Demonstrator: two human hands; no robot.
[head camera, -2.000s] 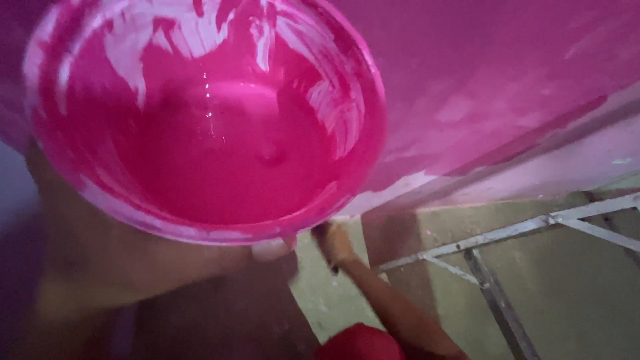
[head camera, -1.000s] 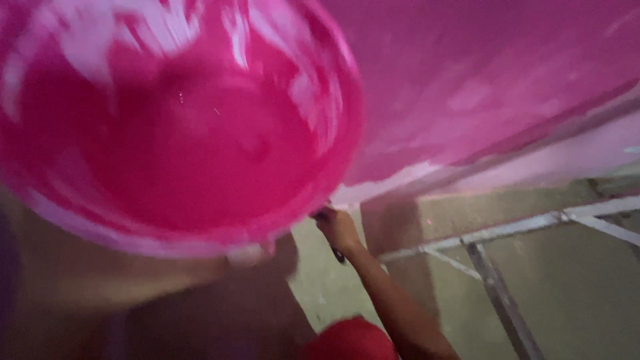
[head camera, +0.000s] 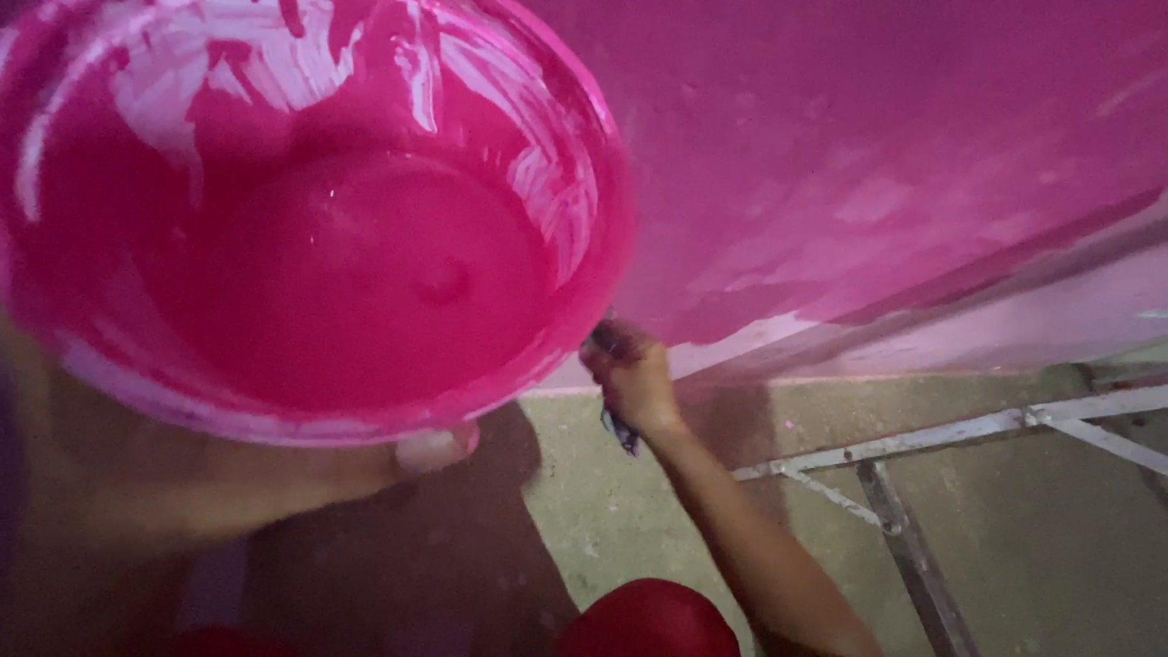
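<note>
A pink plastic bowl (head camera: 365, 301) fills the upper left, its inner wall streaked with pale paint or wear and pink liquid, seemingly paint, at its base. My left hand (head camera: 274, 474) grips it from below, with the thumb at the rim. Lower and to the right, beside the bowl's edge, my right hand (head camera: 634, 370) is closed around a dark handle (head camera: 620, 432); the tool's other end is hidden behind the bowl. That hand is close to the lower part of a wall (head camera: 849, 164) painted pink, with a paler strip along its bottom.
A paint-marked metal frame (head camera: 912, 443), perhaps a ladder or trestle, stands at the lower right on the concrete floor (head camera: 593, 520). A red-clad knee (head camera: 652, 620) shows at the bottom edge. Dark shadow lies over the floor at the lower left.
The bowl shifted left between the first two frames and sits slightly further right now. My right hand stays beside its lower right edge, still holding the handle.
</note>
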